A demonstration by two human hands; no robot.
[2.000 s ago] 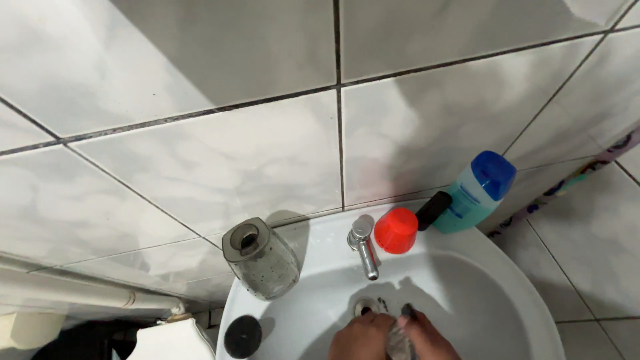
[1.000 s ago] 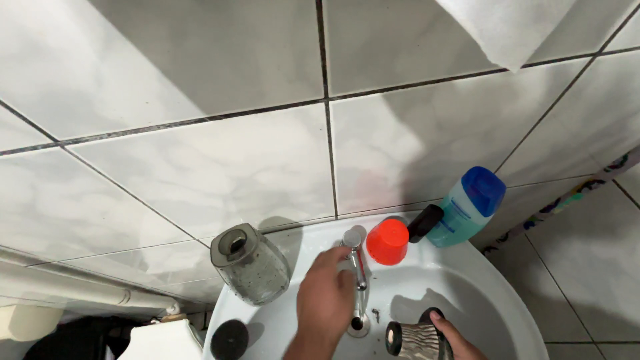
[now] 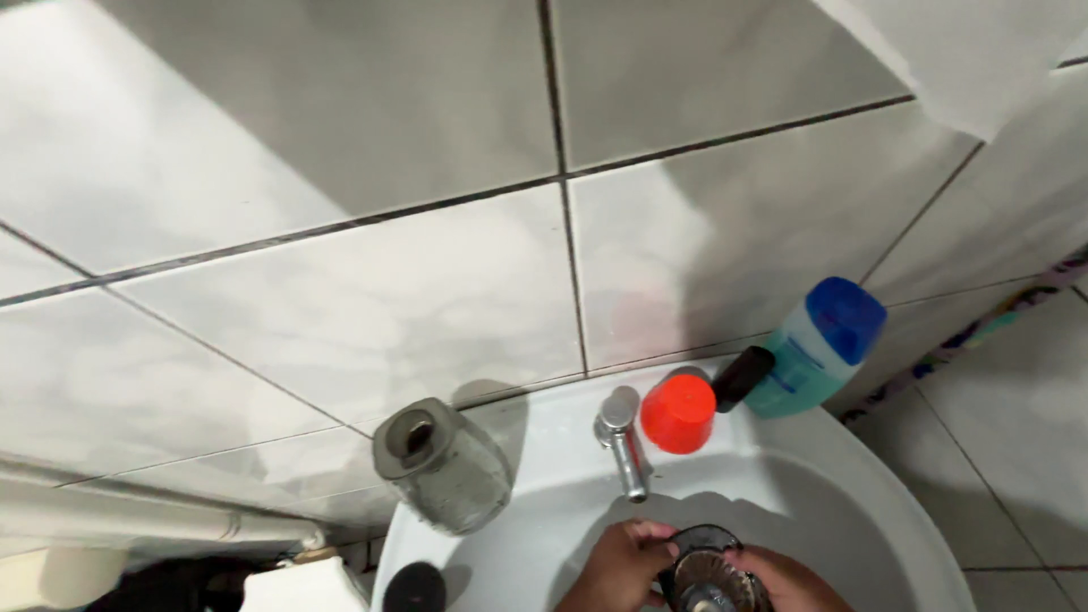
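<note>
My left hand [image 3: 625, 565] and my right hand [image 3: 778, 578] grip a dark-rimmed, ribbed round object [image 3: 710, 574] from both sides, over the basin of a white washbasin [image 3: 914, 544]. What exactly the object is cannot be told; its lower part is cut off by the frame edge. Just above my hands is the chrome tap [image 3: 625, 442], with no water seen running from it. A red plastic cup [image 3: 679, 414], upside down, stands right of the tap. A grey translucent glass jar [image 3: 446, 467] rests on the basin's left ledge. Below it lies a round black lid [image 3: 415, 586].
A blue-capped bottle of teal liquid [image 3: 812, 348] and a small black object [image 3: 743, 377] sit at the right rear ledge. Tiled wall [image 3: 408, 314] rises behind. White pipe [image 3: 127, 514] runs at left. White paper or cloth [image 3: 969, 59] hangs upper right.
My left hand has left the tap and come down to the ribbed object, which one second ago only my right hand held. The object is turned to another angle.
</note>
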